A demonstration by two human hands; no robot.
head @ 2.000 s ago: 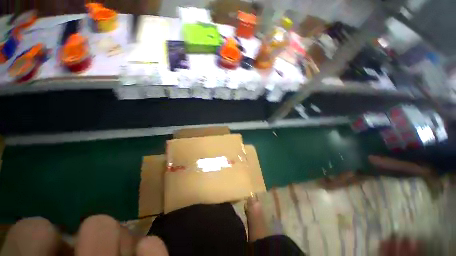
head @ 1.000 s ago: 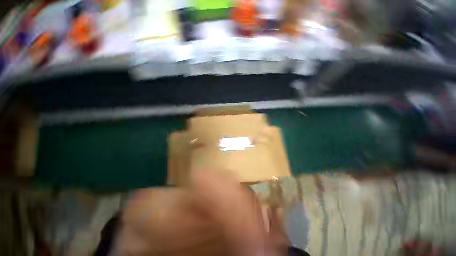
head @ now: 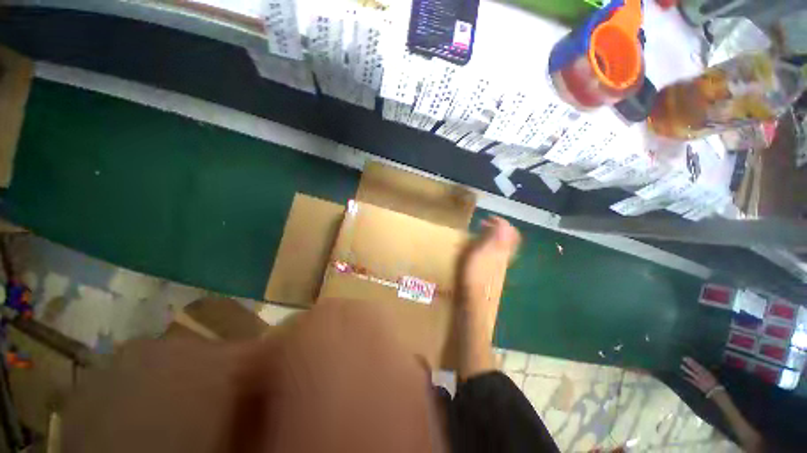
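A brown shipping carton [head: 398, 248] lies on the green conveyor bench [head: 177, 177], its side flaps spread outward. A printed tape line and a small white and red label show on its top face. My right hand [head: 482, 274], in a black sleeve, lies along the carton's right side over the flap, with no object seen in it. My left hand [head: 292, 380] is very large and blurred close to the camera, covering the carton's near left part. Its fingers and anything in it cannot be made out.
The white shelf holds a smartphone [head: 444, 28], an orange and blue tape dispenser [head: 602, 57] and a bottle of amber liquid [head: 712, 99]. Label strips [head: 522, 115] hang from its edge. Another person's hand [head: 703, 376] is near red-and-white boxes [head: 741, 339] at right. Brown cardboard [head: 217, 318] lies below the bench.
The view has turned and come nearer the shelf. My right hand now shows along the carton's right side. The blurred left hand still fills the lower foreground.
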